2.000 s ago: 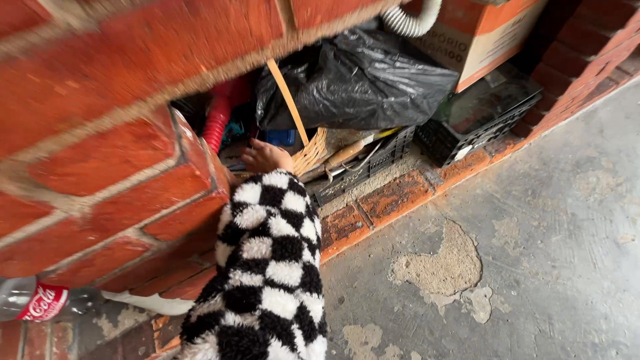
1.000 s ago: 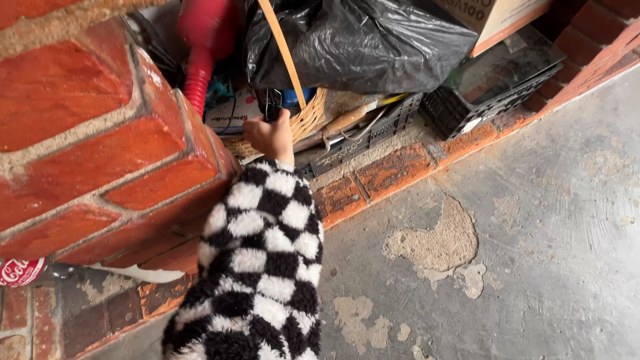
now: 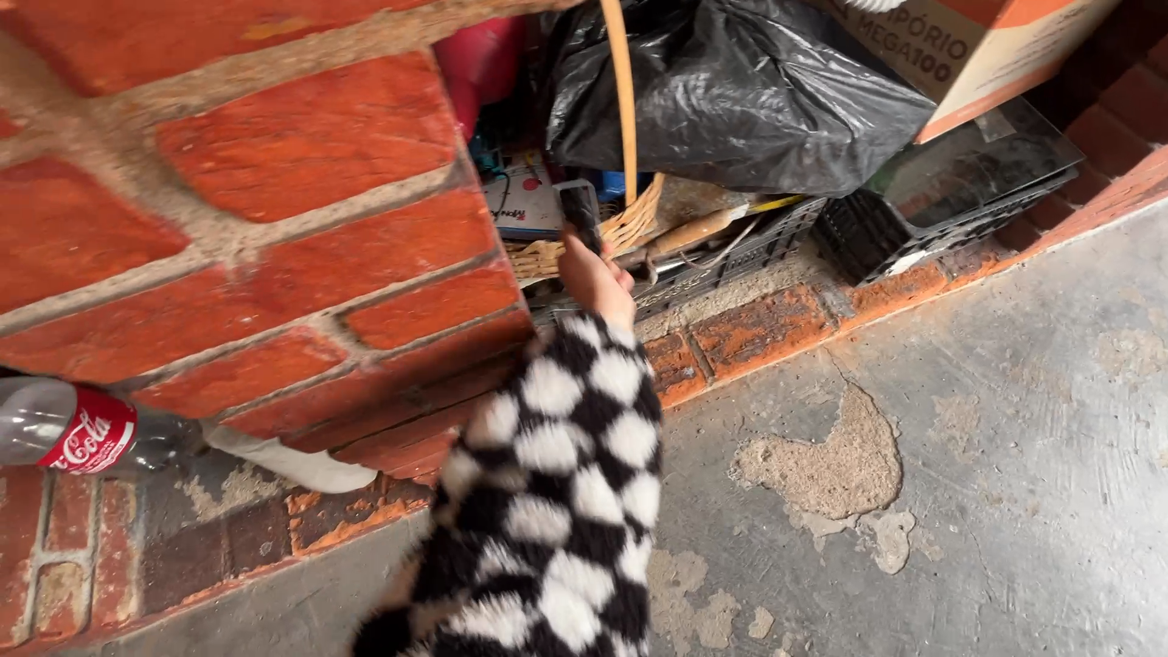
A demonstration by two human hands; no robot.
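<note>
My left hand, in a fluffy black-and-white checked sleeve, is closed around a dark handled object with a pale-edged head; what it is cannot be told. Both are over a wicker basket with a tall arched handle. Beside the object lies a white printed box or booklet, and something blue shows behind it. A black plastic bag bulges just above and to the right. Right of my fingers a wooden handle lies over a black crate. My right hand is out of view.
A brick pillar stands close on the left, with a plastic soda bottle at its foot. Farther right are a cardboard box and another black crate. A low brick edge borders the worn concrete floor.
The hand was bare with fingers spread at the basket two seconds ago; now it grips the dark object, which has come up more into sight above the basket.
</note>
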